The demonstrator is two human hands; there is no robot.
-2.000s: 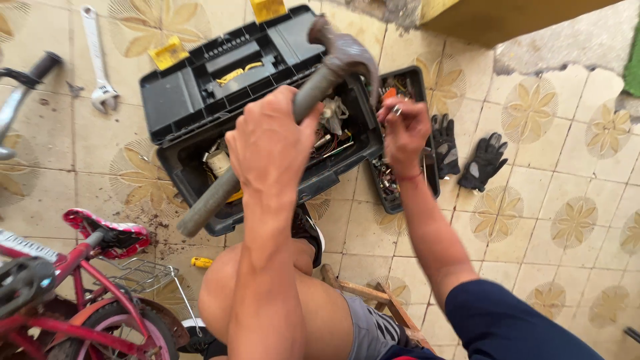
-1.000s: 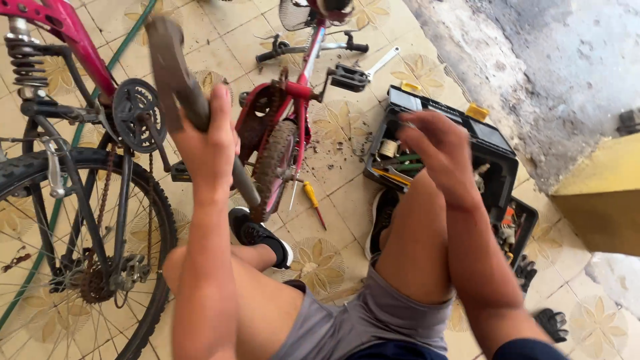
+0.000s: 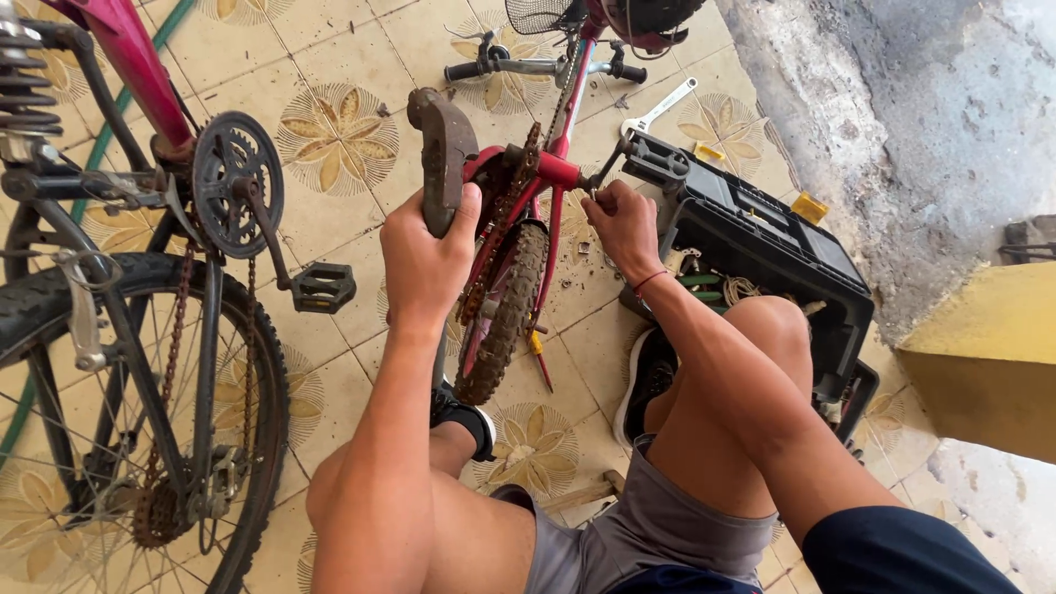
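Note:
My left hand (image 3: 429, 260) grips a claw hammer (image 3: 445, 153) by its handle near the rusty head, which points up. The handle runs down behind my forearm. My right hand (image 3: 623, 223), fingers pinched, is at the crank arm (image 3: 609, 165) on the bottom bracket of the small red bicycle (image 3: 558, 172); whatever is between the fingertips is too small to tell. A rusty chain (image 3: 505, 223) and a knobby tyre (image 3: 503, 313) lie between my hands. The black pedal (image 3: 657, 158) sits just above my right hand, overlapping the toolbox.
A larger bicycle's wheel (image 3: 276, 404) and pedal (image 3: 322, 288) stand at left. At right are an open black toolbox (image 3: 850, 301) and a yellow block (image 3: 986, 355). A yellow screwdriver (image 3: 540, 363), an adjustable wrench (image 3: 657, 108) and loose handlebars (image 3: 528, 68) lie on the tiles.
The view has swung from the toolbox to the bicycles. My right hand, over the toolbox area before, is now at the red bicycle's crank. The hammer stays in my left hand.

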